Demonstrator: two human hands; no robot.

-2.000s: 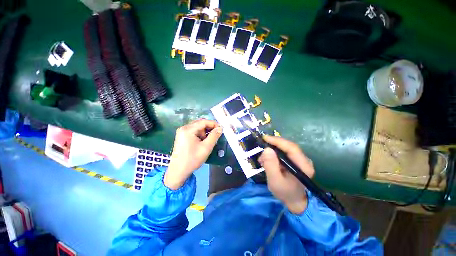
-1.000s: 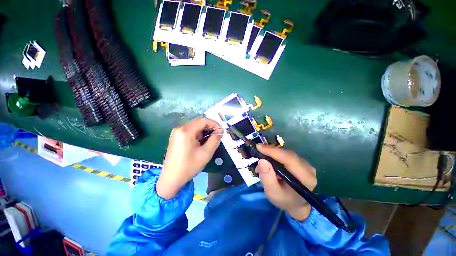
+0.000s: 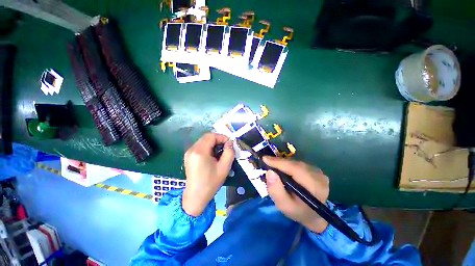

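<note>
A white carrier strip [image 3: 222, 126] with several dark LCD modules [image 3: 252, 136] lies slanted on the green mat, its orange-gold flex tails [image 3: 273, 132] pointing right. My right hand [image 3: 299, 189] holds a black soldering iron [image 3: 319, 207] like a pen, its tip over the strip's left edge near the second module. My left hand [image 3: 208, 169] is at the strip's left edge, thumb and index fingertip pinched together beside the iron tip. Something small and dark shows between its fingers; a thin strand there is too fine to make out clearly. My right hand hides the strip's lower right part.
More modules on a white strip [image 3: 239, 64] lie beyond. Three ribbed dark bundles [image 3: 112, 93] and a green-black object [image 3: 44, 128] are at left. A tape roll [image 3: 428, 74], a tan board [image 3: 432, 150] and a dark pouch or tray [image 3: 364, 26] are at right.
The view has shifted a little. Both hands remain at the strip, and the iron tip has moved from the module area to the strip's left edge, by my left fingertips.
</note>
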